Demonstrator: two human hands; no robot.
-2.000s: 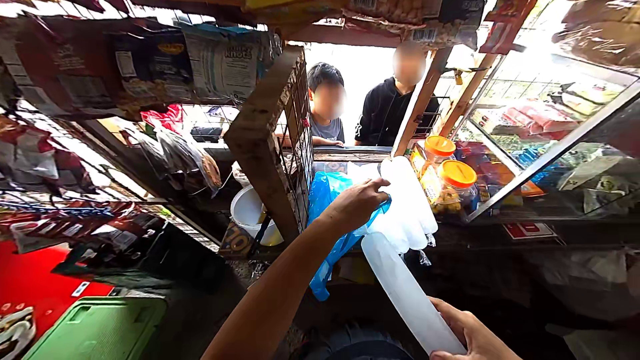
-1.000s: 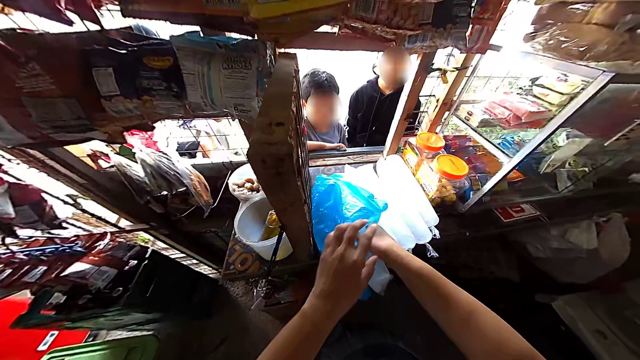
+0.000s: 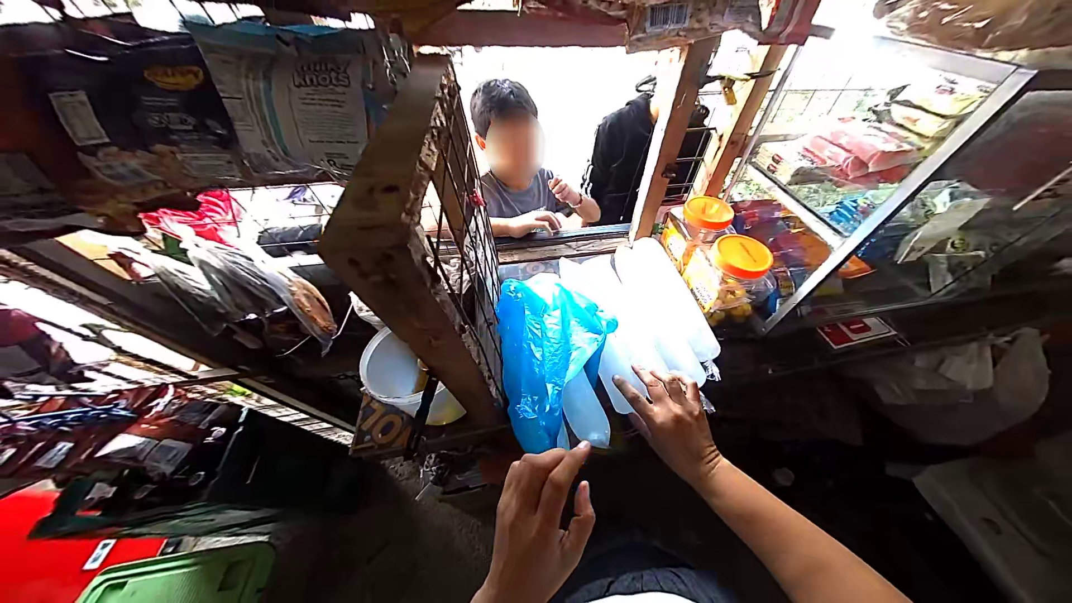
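Several long, frosty white filled plastic bags [image 3: 662, 293] lie side by side on the counter at the window opening. At their left is a thin blue plastic bag [image 3: 544, 360], with the rounded end of one white filled bag [image 3: 586, 410] showing from under its right side. My right hand [image 3: 674, 419] has its fingers spread on or just over the near ends of the white bags. Nearer to me, my left hand [image 3: 544, 511] is raised below the blue bag, fingers bent and apart, with nothing in it.
Two orange-lidded plastic jars [image 3: 744, 256] stand right of the white bags, beside a glass display case [image 3: 904, 193]. A wood-framed mesh panel [image 3: 410, 251] rises at left, with a white bucket [image 3: 394, 368] behind it. Beyond the window are a person in grey [image 3: 515, 197] and another in black [image 3: 620, 159].
Two seconds ago my left hand was at the blue bag and my right hand held a long white bag; neither is holding anything now. The blue bag lies over part of a white one.
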